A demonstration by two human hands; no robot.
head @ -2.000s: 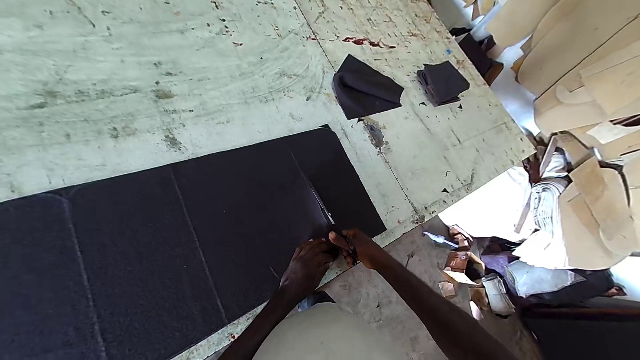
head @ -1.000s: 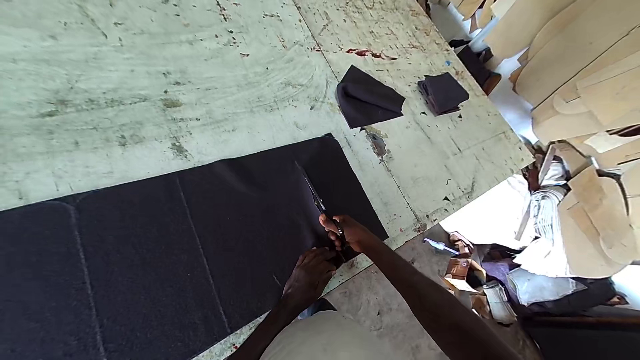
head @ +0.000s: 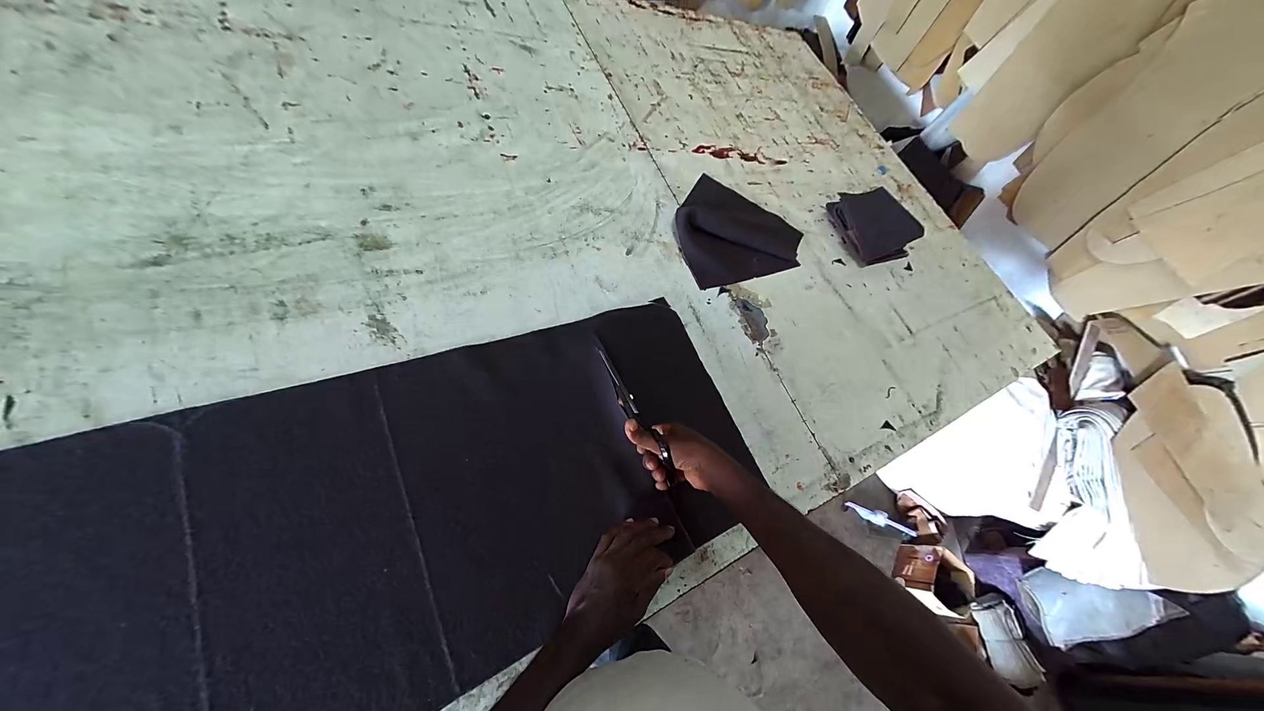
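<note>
A long piece of dark fabric (head: 494, 474), marked with pale chalk lines, lies across the near part of the table. My right hand (head: 676, 456) grips the handles of a pair of scissors (head: 618, 383), whose blades point away from me over the fabric near its right end. From the near edge, a cut runs up towards the scissors. My left hand (head: 624, 571) rests on the fabric just left of this cut, fingers bent and pressing down. Beyond the fabric's right end are a folded dark cloth piece (head: 736, 235) and a small stack of dark cloth pieces (head: 876, 225).
The worn, pale table (head: 474, 247) has stains and a seam. Brown paper patterns (head: 1116, 148) hang at the right. Below them, an open cardboard box (head: 933, 573), a white cloth bundle (head: 1096, 464) and other cloths lie beside the table's right corner.
My right hand and the scissors have moved away from the near table edge, further across the fabric. The cut behind them now shows more. My left hand stays near the edge.
</note>
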